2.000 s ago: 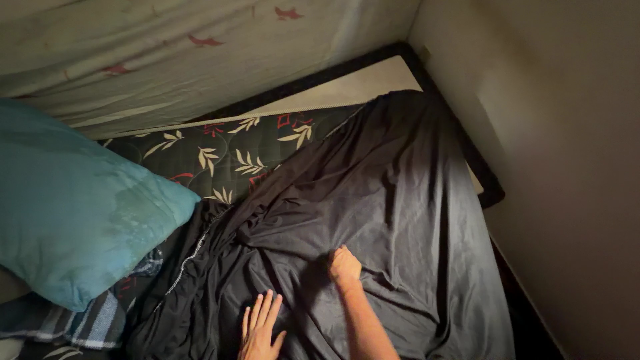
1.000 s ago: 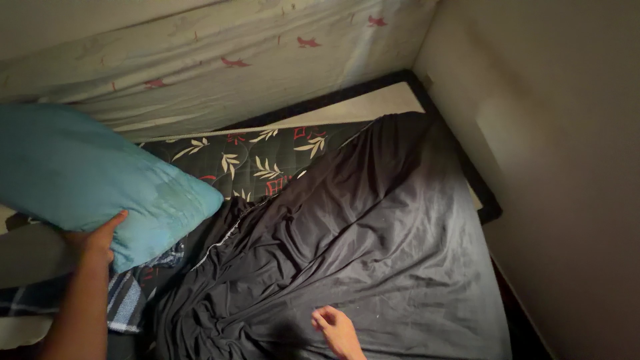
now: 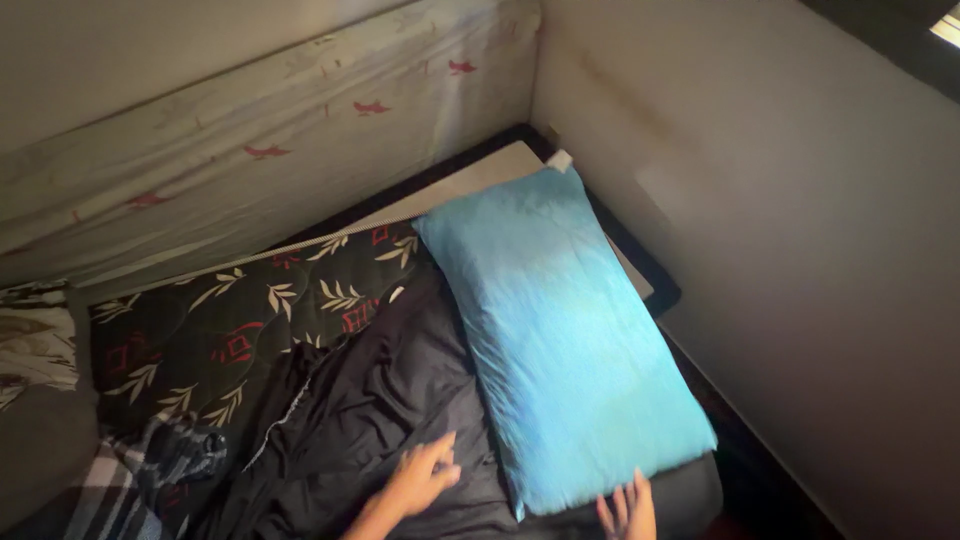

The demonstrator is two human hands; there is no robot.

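Note:
A light blue pillow (image 3: 577, 330) lies lengthwise over the right end of the mattress, on top of a rumpled black fitted sheet (image 3: 390, 382). My left hand (image 3: 424, 472) hovers over the sheet, left of the pillow, with fingers apart and nothing in it. My right hand (image 3: 630, 510) is at the pillow's near edge, its fingers spread at the hem; it does not grip the cloth. Bare mattress fabric (image 3: 247, 315) with leaf and red figures shows beyond the sheet's elastic edge.
A dark bed frame (image 3: 664, 296) with a pale panel (image 3: 457, 184) runs along the corner. A cloth with red bird shapes (image 3: 367, 109) hangs at the back wall. A plaid blanket (image 3: 112, 487) and a grey pillow or bedding (image 3: 45, 442) lie at left. A plain wall (image 3: 787, 262) stands at right.
The blue pillow has moved from the left side to the right end of the bed, over the black sheet. My left hand, on the pillow one second ago, is now off it.

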